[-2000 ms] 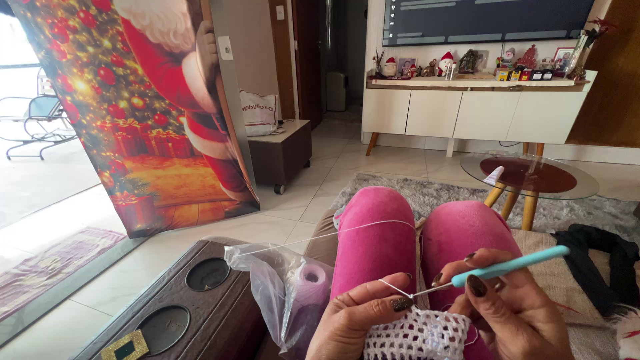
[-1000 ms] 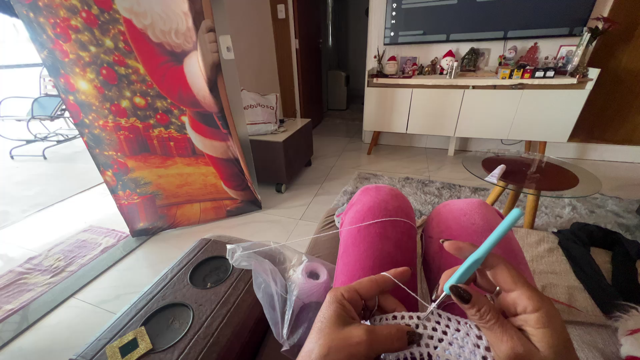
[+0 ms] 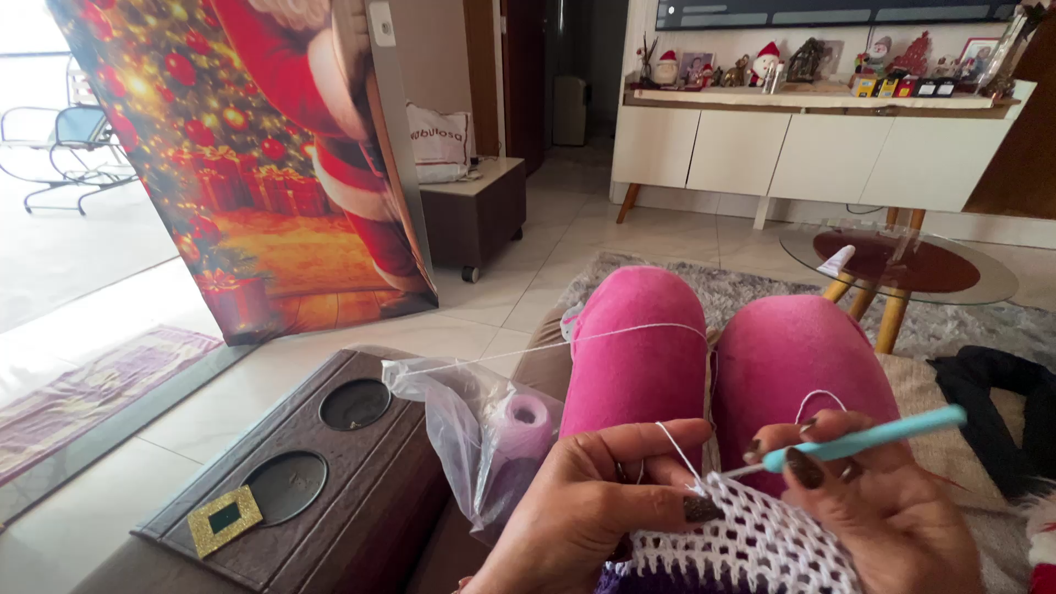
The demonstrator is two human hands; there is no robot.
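My left hand (image 3: 610,503) pinches the top edge of a white openwork crochet piece (image 3: 742,536), with the white yarn (image 3: 678,445) over its index finger. A purple part shows at the bottom of the piece. Held by my right hand (image 3: 874,495) is a crochet hook with a turquoise handle (image 3: 874,437); its metal shaft meets the work beside my left thumb. Yarn runs across my pink-clad knees to a clear plastic bag (image 3: 462,412), where a pale pink-lilac cone of yarn (image 3: 524,429) stands. A loop of yarn lies above my right fingers.
Left of the bag is a brown armrest tray (image 3: 330,487) with two round cup recesses and a gold glitter square frame (image 3: 224,520). Ahead are a glass-topped round table (image 3: 1002,285), a grey rug (image 3: 742,285) and a white cabinet (image 3: 734,153). Black cloth (image 3: 982,396) lies at right.
The hook has tilted from steeply upright to nearly level, its handle now pointing right. My right hand has turned with it. Both hands still hold the work.
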